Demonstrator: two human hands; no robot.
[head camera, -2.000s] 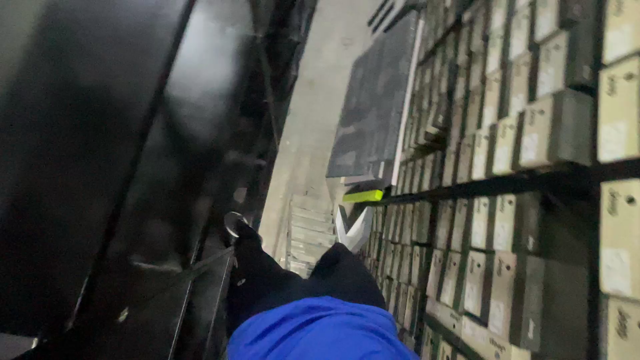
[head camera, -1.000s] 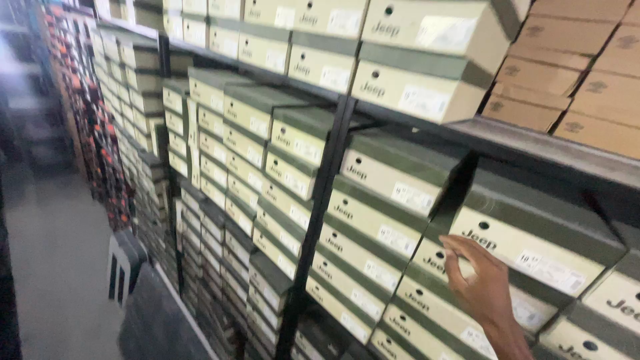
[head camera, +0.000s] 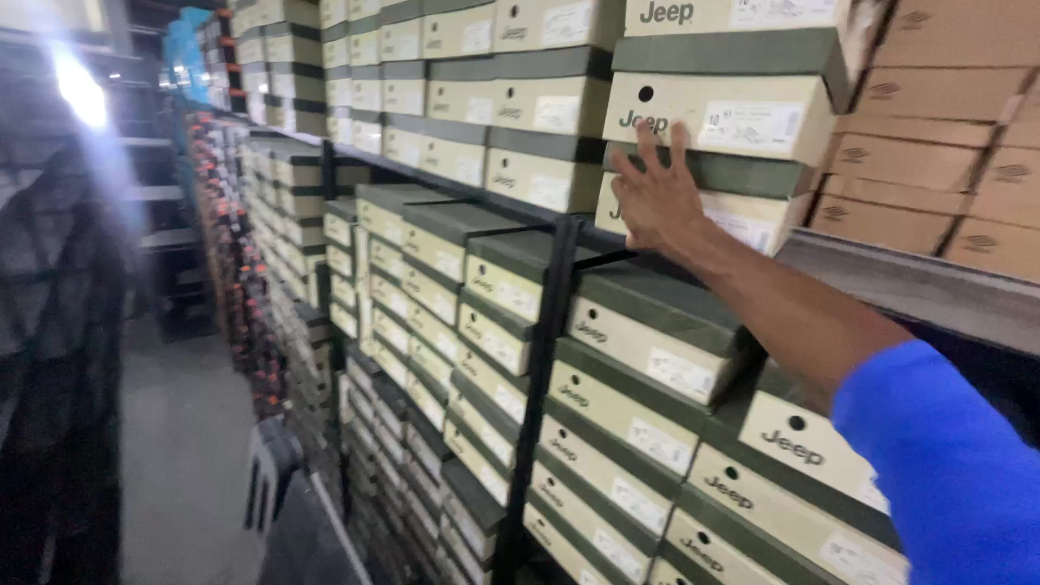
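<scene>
My right hand (head camera: 660, 191), at the end of a blue sleeve, is spread against the front of stacked Jeep shoe boxes on the upper shelf. Its fingertips lie at the lower edge of a cream box with a dark green lid (head camera: 723, 114), and the palm is over the box below (head camera: 743, 219). It grips nothing. My left hand is out of the frame. Under the shelf, more Jeep boxes (head camera: 642, 370) are stacked in columns, their ends bearing white labels.
A black rack post (head camera: 546, 357) divides the boxes. Brown cardboard boxes (head camera: 934, 146) fill the upper right. At the lower left stands a dark grey plastic object with slots (head camera: 272, 471), beside the narrow aisle floor (head camera: 179, 422). Blurred dark shapes line the aisle's far left.
The view has swung from my legs and the floor to the shelves. My right hand has moved up from the lower boxes to those on the upper shelf.
</scene>
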